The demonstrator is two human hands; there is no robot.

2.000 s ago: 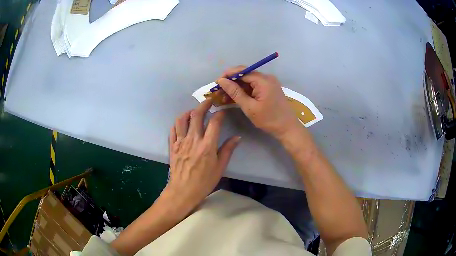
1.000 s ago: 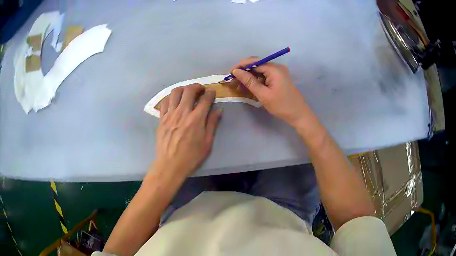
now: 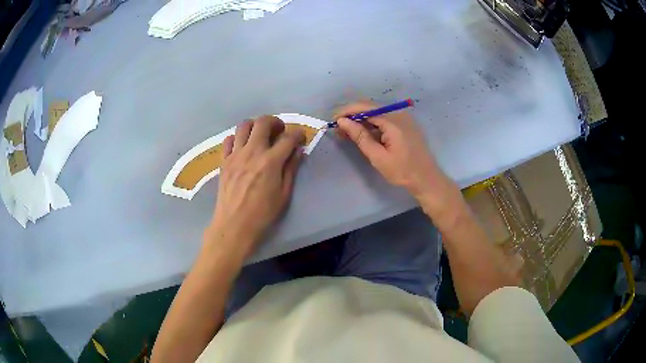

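Note:
A curved white collar piece (image 3: 287, 118) lies on the table in front of me, with the narrower tan-brown marking template (image 3: 200, 167) on top of it. My left hand (image 3: 256, 170) lies flat over their middle, fingers bent, and covers part of both. My right hand (image 3: 386, 145) holds the blue-purple pencil (image 3: 382, 110) between thumb and fingers. The pencil's tip is at the right end of the template, and its reddish end points right.
A loose white pile (image 3: 53, 159) with small tan cards (image 3: 15, 159) lies at left. A stack of white arcs (image 3: 188, 15) is at the far edge, crumpled scraps (image 3: 78, 21) far left. The iron (image 3: 520, 18) is far right, above a speckled board (image 3: 579, 71). Taped cardboard (image 3: 531, 220) is below right.
The pencil has moved from the template's left end along its upper edge to its right end. My left hand has moved from beside the template onto it. The camera view has turned.

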